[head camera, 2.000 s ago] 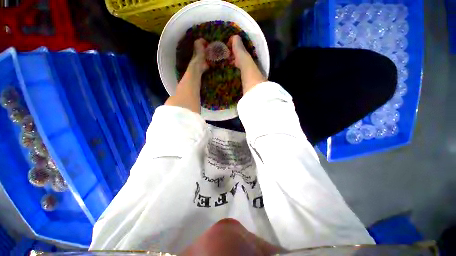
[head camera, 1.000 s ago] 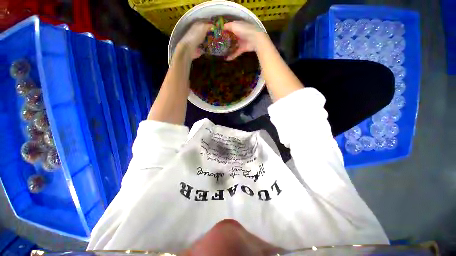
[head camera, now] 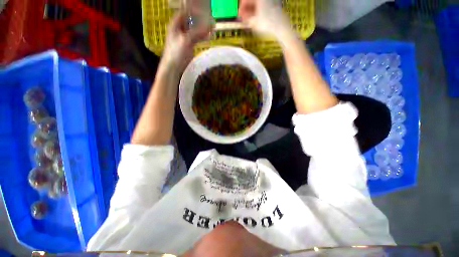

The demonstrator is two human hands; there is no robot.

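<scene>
The scale's bright green display (head camera: 224,8) shows at the top edge, on the yellow crate (head camera: 298,20). My left hand (head camera: 188,30) is blurred and partly cut off at the scale's left side. A greyish, shiny shape shows by its fingers; I cannot tell whether it is a ball in its grip. My right hand (head camera: 264,17) is blurred at the display's right side, and its hold is unclear. The white bucket (head camera: 186,95), with multicoloured beads (head camera: 227,99) inside, stands between my legs, below both hands.
A blue bin (head camera: 370,187) at right holds rows of clear balls (head camera: 370,78). A blue bin (head camera: 30,233) at left holds several speckled balls (head camera: 39,178), beside more blue bin edges. A red openwork frame (head camera: 95,30) is upper left. A pale container (head camera: 347,12) is upper right.
Both hands have left the bucket and moved forward to the scale. The bead-filled ball that was between them is no longer clearly visible. The view has shifted, bringing the green display into sight.
</scene>
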